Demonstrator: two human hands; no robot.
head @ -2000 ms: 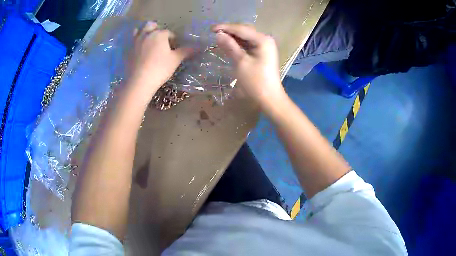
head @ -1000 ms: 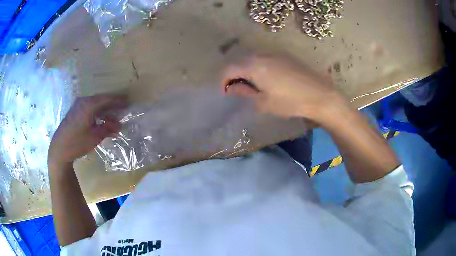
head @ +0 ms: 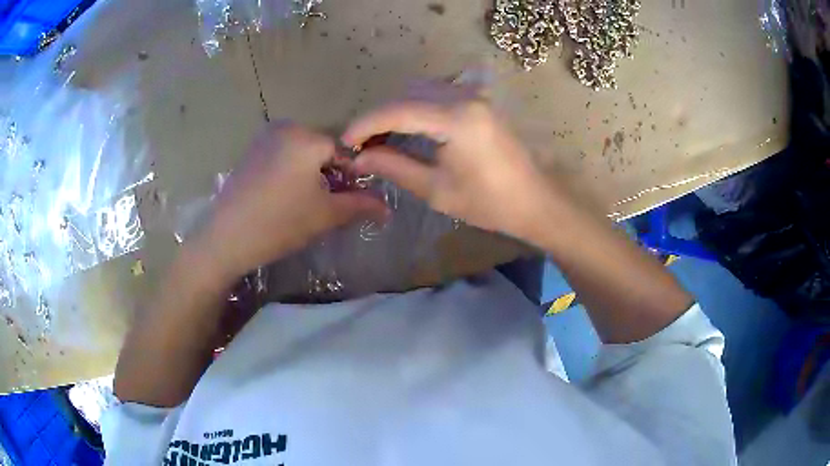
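My left hand (head: 282, 196) and my right hand (head: 464, 164) meet over the near part of the bench. The fingers of both hands pinch the edge of a clear plastic bag (head: 373, 238), which lies below them near my shirt. Small shiny bits show between the fingertips; I cannot tell whether they are metal pieces or creased film. A heap of small gold-silver curved metal pieces (head: 596, 45) lies at the far side of the bench, beyond my right hand and apart from it.
The cardboard bench cover (head: 692, 118) has dark stains. Glossy clear plastic sheets (head: 73, 209) lie at the left, and more film (head: 232, 23) at the far side. Blue bins (head: 45, 428) show at the left corners. Black bags or fabric (head: 774, 218) are at the right.
My left hand has moved right and my right hand slightly left, so they now meet at the bag. The view has shifted a little; earlier it was turned differently.
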